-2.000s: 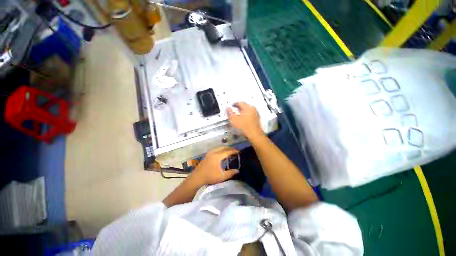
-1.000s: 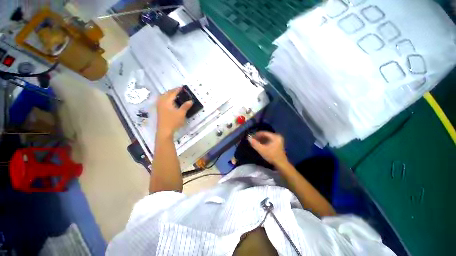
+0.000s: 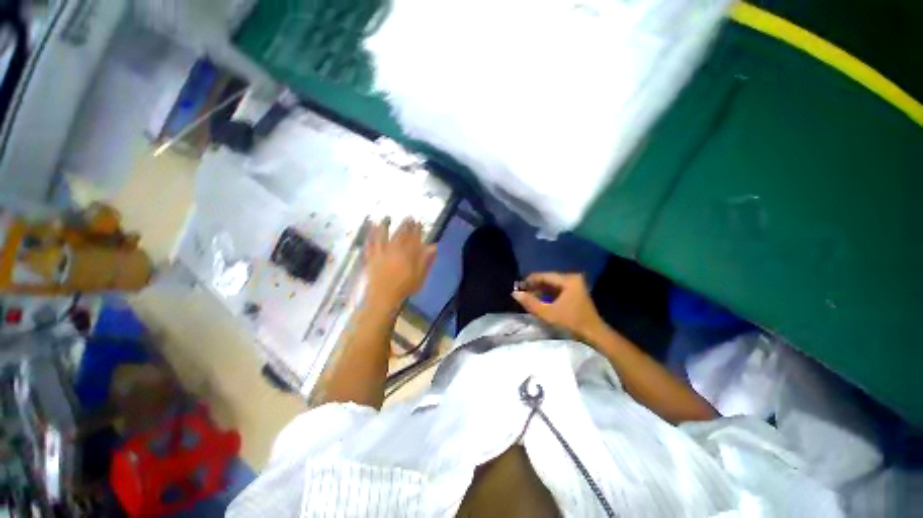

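Observation:
The small black block fixture (image 3: pixel 300 253) lies on the pale machine bed (image 3: pixel 294 192). My left hand (image 3: pixel 398 265) is at the bed's front edge, over the knob row, fingers spread, with nothing visible in it. My right hand (image 3: pixel 559 303) is over my lap, to the right of the machine. Its thumb and fingertips are pinched on a tiny dark piece (image 3: pixel 521 287), too small and blurred to name. The knobs are hidden by my left hand and blur.
A tall stack of white sheets (image 3: pixel 536 91) lies on the green line surface (image 3: pixel 698 192). A white crumpled wad (image 3: pixel 231 275) is on the bed. The orange-gold machine head (image 3: pixel 76 255) is at the left. A red stool (image 3: pixel 174 460) stands at lower left.
My left hand has left the black fixture and moved to the machine's front edge. My right hand stays over my lap, still pinched. The view has turned, shifting machine and sheet stack leftwards.

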